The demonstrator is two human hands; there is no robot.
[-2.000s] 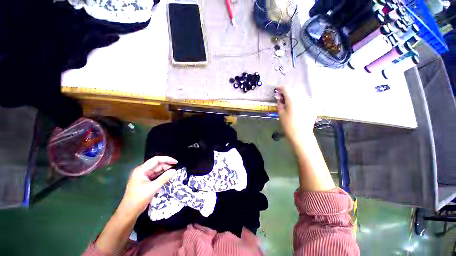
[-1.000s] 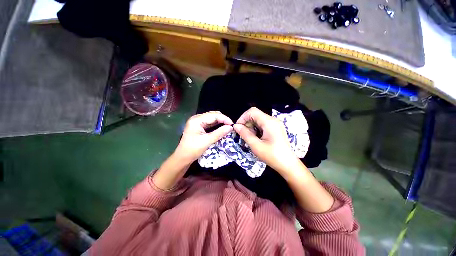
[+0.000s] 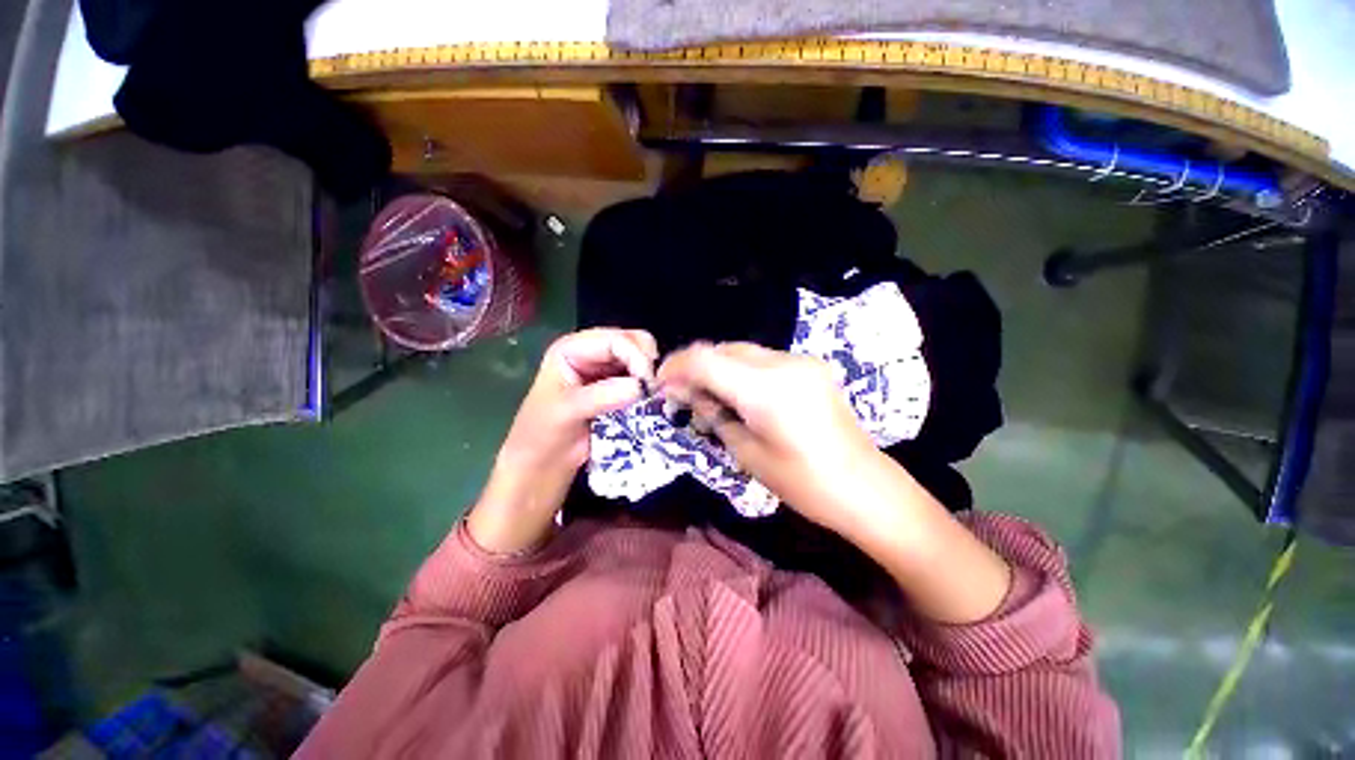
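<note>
The black garment lies bunched over my lap, with its white lace collar on top. My left hand has its thumb and fingertips closed on something small and dark at the collar's left part. My right hand is beside it, slightly blurred, with bent fingers over the lace close to the left fingertips. A small dark spot shows on the lace below the fingers; I cannot tell if it is a button. No needle or thread can be made out.
The table's front edge with a yellow tape measure and grey mat runs across the top. Black fabric hangs over its left end. A pink mesh waste basket stands on the floor at left, beside a grey fabric bin.
My right hand came from the mat's edge to the collar, meeting my left hand. The view tilted down, and the buttons left it. Since the last frame, my right hand has turned over the lace.
</note>
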